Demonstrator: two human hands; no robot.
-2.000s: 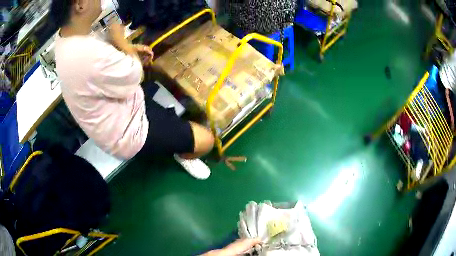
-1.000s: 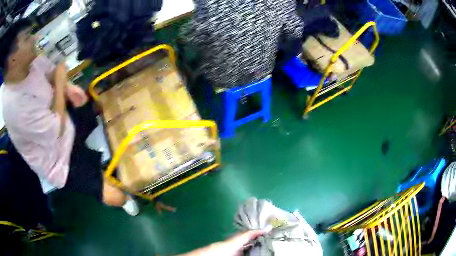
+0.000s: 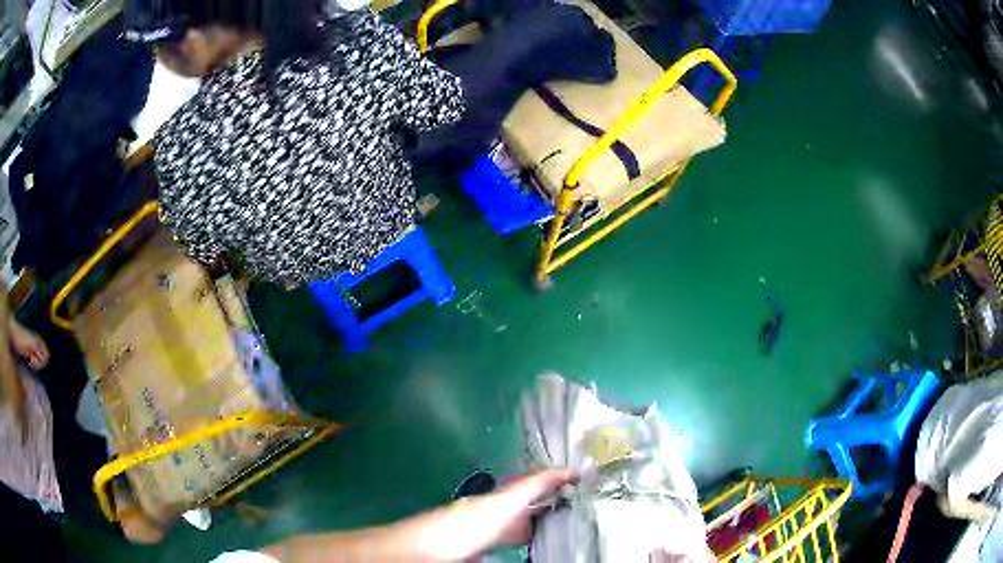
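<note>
A grey-beige bundle of cut pieces [image 3: 643, 500] hangs at the bottom centre, over the green floor. It is thick layered cloth, tied around the middle by a cloth strip. A small yellow-tan bundle ticket [image 3: 614, 444] lies on its top. My left hand [image 3: 539, 498] comes in from the lower left and grips the bundle's left side at the tie. The fingertips are partly hidden in the cloth. The bundle's lower end is cut off by the picture's edge. My right hand is not in view.
A yellow-framed trolley with cardboard [image 3: 165, 374] stands at left, another [image 3: 616, 110] at upper centre. A person in a patterned top [image 3: 297, 154] sits on a blue stool [image 3: 385, 288]. Another blue stool [image 3: 874, 423] and a yellow basket trolley [image 3: 808, 522] are at right, beside a person in white [image 3: 968, 440].
The view has moved forward through the workshop. The cardboard trolley and the person in pink have shifted left. The seated person and the right-hand stool are nearer. My left hand still holds the bundle.
</note>
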